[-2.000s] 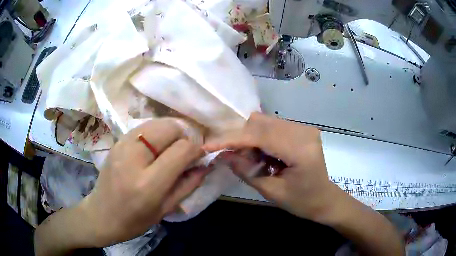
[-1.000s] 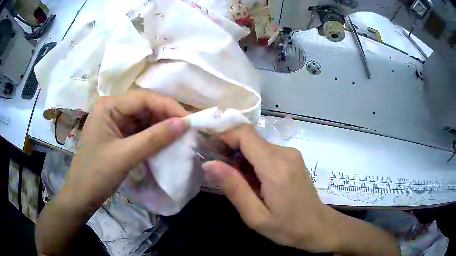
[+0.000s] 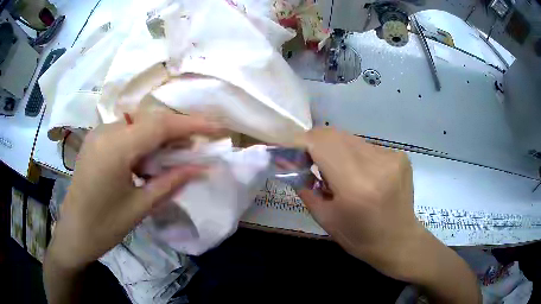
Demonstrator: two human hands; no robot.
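Note:
The garment piece (image 3: 237, 65), thin white-cream cloth with faint flowers, lies bunched over the left of the machine table. My left hand (image 3: 136, 172) holds a gathered part of it near the table's front edge, blurred. My right hand (image 3: 362, 196) is closed around the thread snips (image 3: 290, 172), whose blurred blades point left at the cloth's folded edge (image 3: 252, 160). Whether the blades touch the cloth is not clear.
The machine bed (image 3: 468, 124) is at right, with the presser foot area (image 3: 341, 62) at its left end. A long thin metal tool (image 3: 427, 53) lies on it. A printed ruler (image 3: 474, 219) runs along the front edge. Pale cloth (image 3: 145, 267) hangs below the table at left.
The left hand has shifted slightly, with the cloth still in it. The right hand has let go of the cloth edge and moved right, and the snips' blades now show between the hands.

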